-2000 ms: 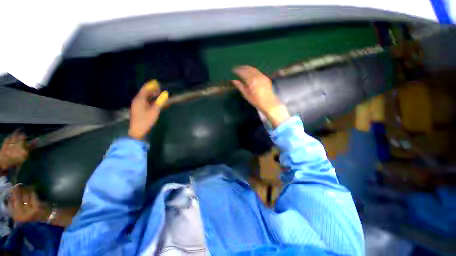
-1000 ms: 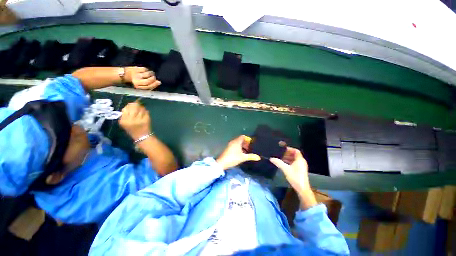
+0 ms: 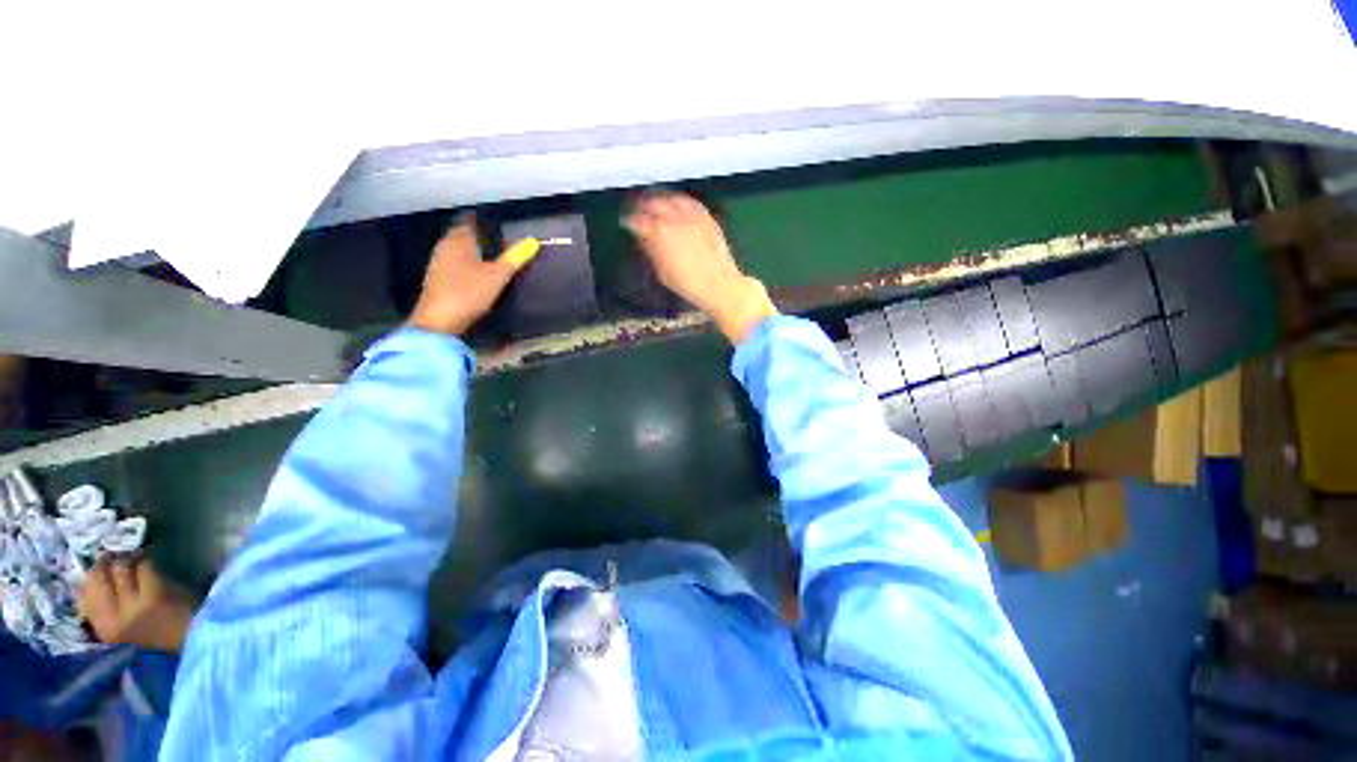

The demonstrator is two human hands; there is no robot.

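Note:
A matte black box piece (image 3: pixel 554 283) lies on the green conveyor belt, with a thin pale strip near its top. My left hand (image 3: pixel 464 280) is at its left side, with the yellow-tipped thumb on or against it. My right hand (image 3: pixel 688 256) reaches over the belt to its right, beside a dark shape that may be another box part; its fingertips are blurred. Whether either hand grips anything cannot be told. Closed black boxes (image 3: pixel 1012 357) stand in a tight block on the bench at right.
A worn metal rail (image 3: pixel 893 276) separates belt and bench. A white overhead shelf (image 3: pixel 744 60) and grey support (image 3: pixel 179 313) are above and left. Another person's hand (image 3: pixel 134 599) is by white coiled cables (image 3: pixel 67 543). Brown cartons (image 3: pixel 1057 521) stand on the blue floor.
One second ago both my hands held a black box over the bench; now they are over the conveyor and that box is no longer between them. The view has swung right.

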